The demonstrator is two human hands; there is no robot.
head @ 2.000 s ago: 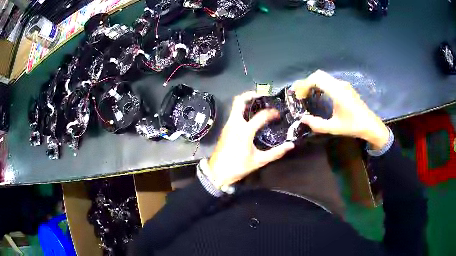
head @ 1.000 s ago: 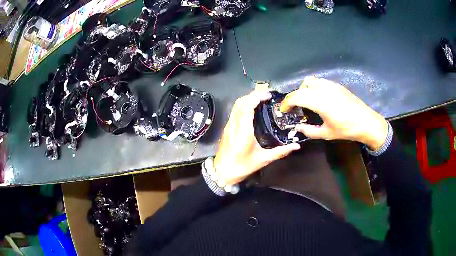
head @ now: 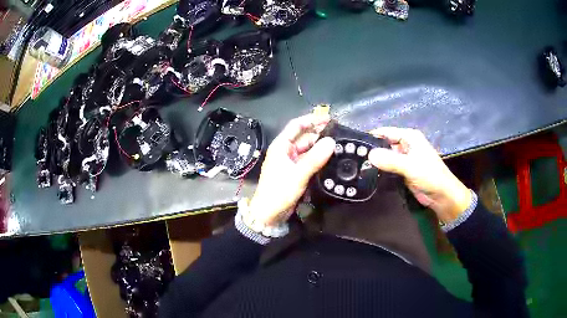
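A black unit [head: 347, 168] is held up at the mat's near edge. Its face towards me has a dark round lens in the middle and several pale round spots above and below it. My left hand [head: 287, 166] grips its left side, thumb on the face. My right hand [head: 418, 169] holds its right upper side, thumb on the face. The unit's far side is hidden. A small yellow-tan piece [head: 321, 110] shows just beyond my left fingertips.
Round black housings [head: 230, 143] with boards and red wires crowd the left of the green mat [head: 373, 62]. A thin dark wire [head: 294, 68] lies beyond my hands. Black parts lie at far right [head: 552, 66]. Below are cardboard boxes [head: 99, 267] and a red stool [head: 519, 186].
The held unit has been turned over: its open inside with the board faced me before, now its lens face does. My right fingers have moved from the inside to the unit's edge.
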